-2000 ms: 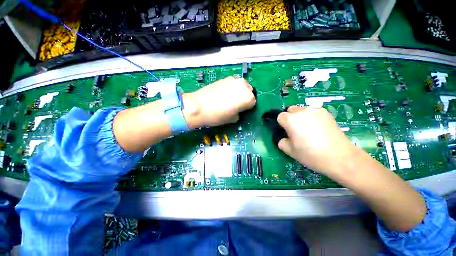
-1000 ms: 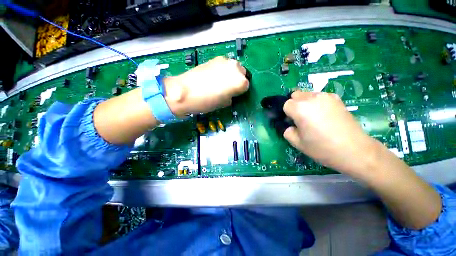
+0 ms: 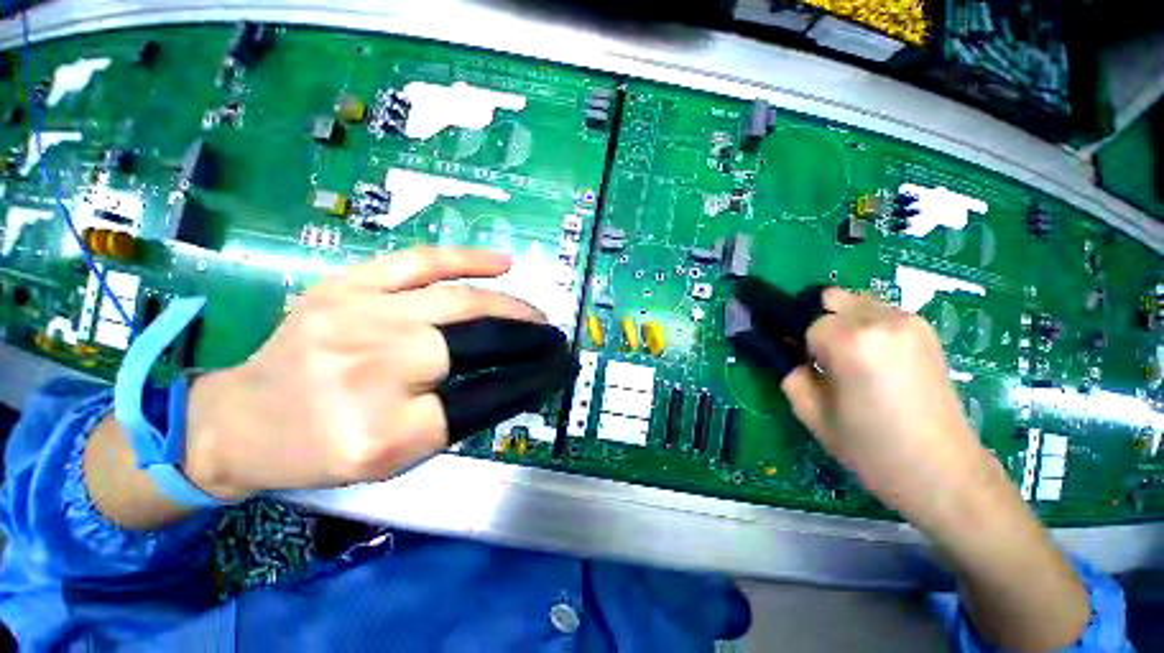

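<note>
The green printed circuit board (image 3: 798, 166) lies in front of me, beside another green board (image 3: 281, 77) across a dark seam. My left hand (image 3: 345, 370) is over the left board near the seam, fingers spread. Its black finger cots reach the seam, and no part shows in them. My right hand (image 3: 881, 396) is over the right board. Its two cotted fingertips are around a grey block component (image 3: 737, 318), low at the board. Another grey block (image 3: 738, 255) stands just above it. Yellow-orange components (image 3: 629, 334) stand in a row left of my right hand.
A silver rail (image 3: 511, 508) runs along the boards' front edge and another (image 3: 638, 58) behind. Bins of yellow parts (image 3: 881, 15) and grey-green parts (image 3: 1008, 58) are at the top right. A blue cord (image 3: 64, 204) hangs at left. Loose small parts (image 3: 264, 546) show below the front rail.
The view has shifted left and turned. My left hand has moved away from the right hand to the seam, its fingers spread. The grey block at my right fingertips now shows.
</note>
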